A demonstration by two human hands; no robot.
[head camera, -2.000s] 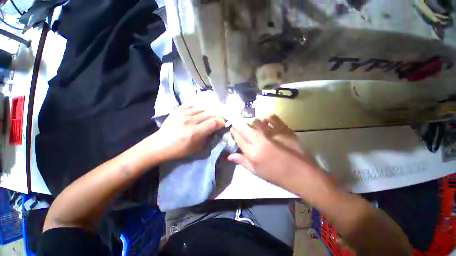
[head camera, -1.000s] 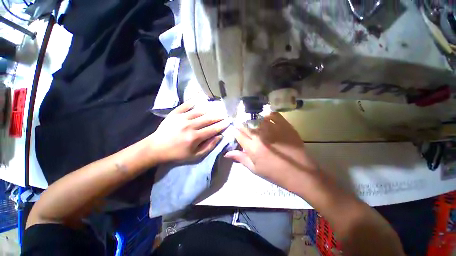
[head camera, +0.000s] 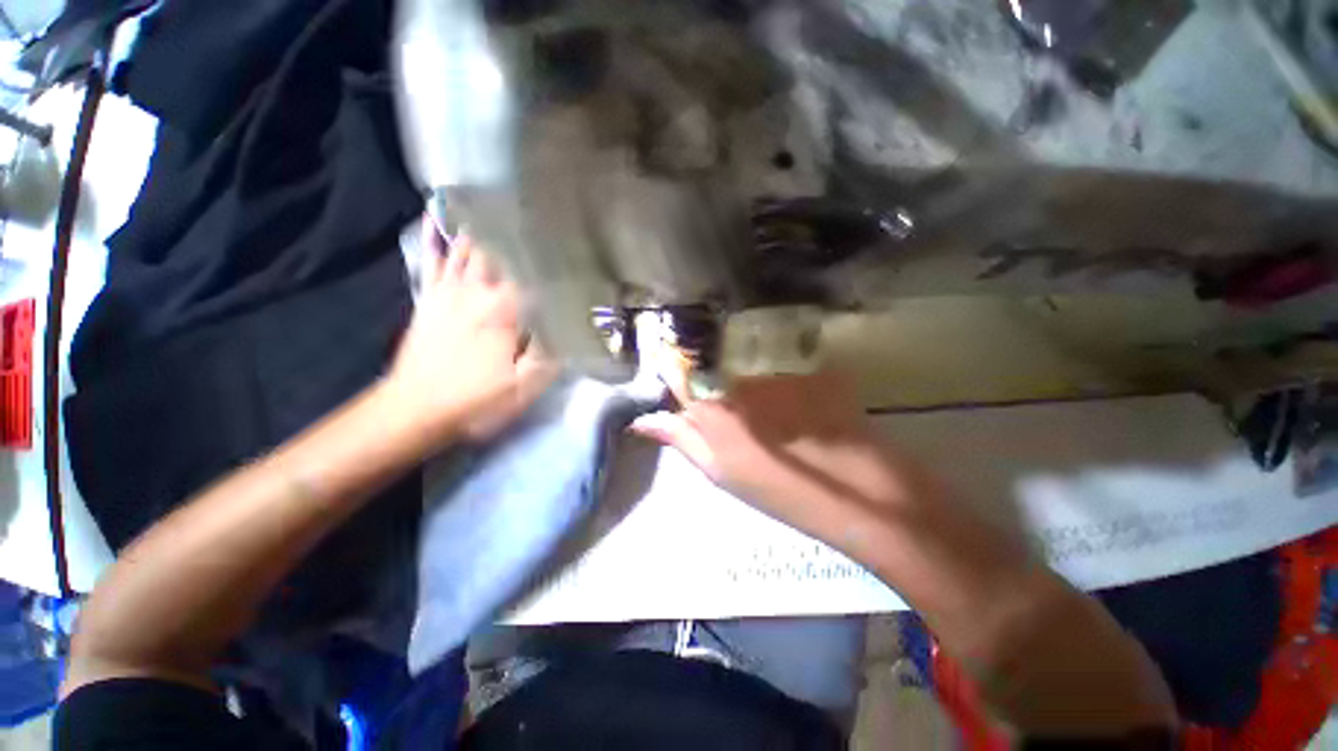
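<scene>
The grey panel (head camera: 506, 506) runs from the needle area down over the table's front edge. The black panel (head camera: 250, 323) lies left of the machine head. My left hand (head camera: 470, 345) is on the cloth left of the needle, with fingers pointing up and a bit of light cloth at the fingertips. My right hand (head camera: 748, 433) has its fingers at the grey cloth just below the presser foot (head camera: 660, 345), thumb and finger at its edge. The needle point is blurred and partly hidden.
The stained machine head (head camera: 631, 162) stands directly above the hands. The yellowish machine bed (head camera: 998, 352) reaches right. The white table (head camera: 1086, 484) has a printed scale along its front. A red crate (head camera: 1303, 631) is at lower right; a blue crate (head camera: 389, 704) is at lower left.
My left hand has moved up and left, away from my right hand. My right hand stays by the presser foot. The view has shifted, with the machine head appearing further left and blurred.
</scene>
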